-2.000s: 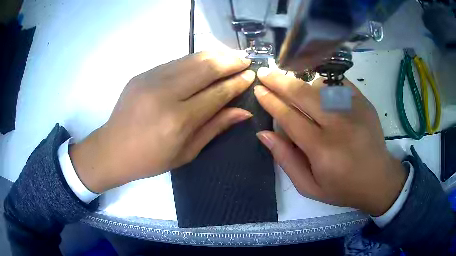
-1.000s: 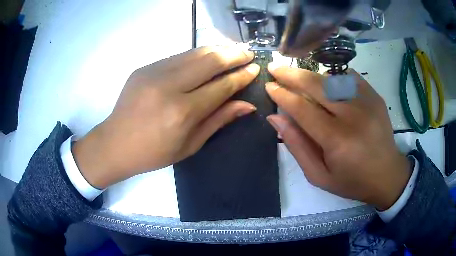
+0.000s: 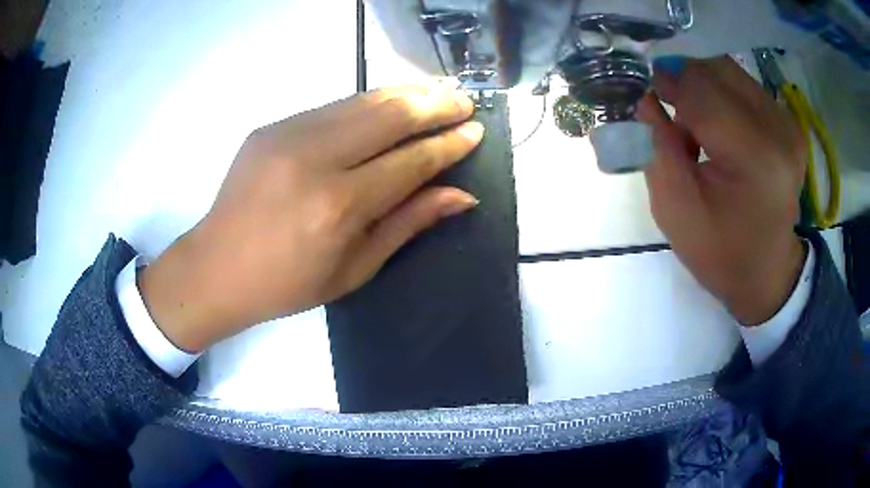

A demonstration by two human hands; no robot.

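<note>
A black rib-knit panel (image 3: 434,324) lies flat on the white machine bed and table. Its far end is under the presser foot (image 3: 479,84). My left hand (image 3: 310,210) lies flat on the panel's left side and far part, fingertips beside the presser foot, gripping nothing. My right hand (image 3: 720,172) is off the cloth, right of the thread tension assembly (image 3: 611,81) with its grey knob (image 3: 622,146). Its fingers are bent near the tension discs, partly behind them; whether they hold anything is hidden. A thin thread curves right of the presser foot.
The machine head (image 3: 534,33) hangs over the work. Snips with a yellow handle (image 3: 818,157) lie at the right, partly hidden by my right hand. Black cloth (image 3: 29,152) lies at the left. A measuring strip (image 3: 429,438) runs along the front edge.
My right hand has lifted off the panel and moved right and away to the tension assembly. My left hand stays on the panel. The panel's near edge has moved slightly toward the machine.
</note>
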